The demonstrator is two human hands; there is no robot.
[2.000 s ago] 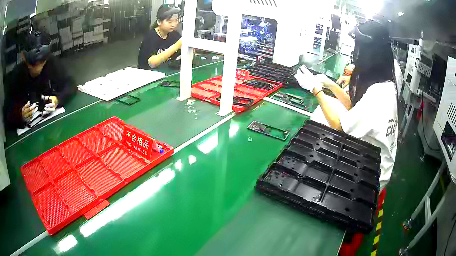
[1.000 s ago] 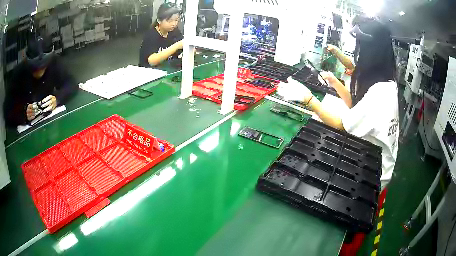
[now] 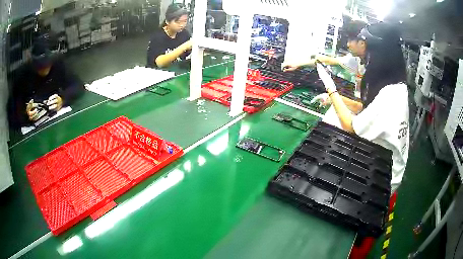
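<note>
Neither of my hands is in the picture. A thin dark phone middle frame (image 3: 247, 146) lies flat on the green conveyor (image 3: 203, 202), left of the black tray's far corner. A second middle frame (image 3: 285, 119) lies farther off, beside the same tray. The black tray (image 3: 337, 178), with deep compartments, sits at the right. The red tray (image 3: 76, 174) with a Chinese label sits at the left; its compartments look empty.
White posts (image 3: 238, 76) stand on the line. A second red tray (image 3: 216, 90) holds dark frames behind them. A white sheet (image 3: 129, 82) lies across the line. Several workers are seated or standing around; one with a white glove (image 3: 325, 78) is at the right.
The nearest frame has moved along the belt toward me and left. A second frame now lies behind it. The right-hand worker's gloved hand has risen, and another person shows behind. The view has shifted slightly.
</note>
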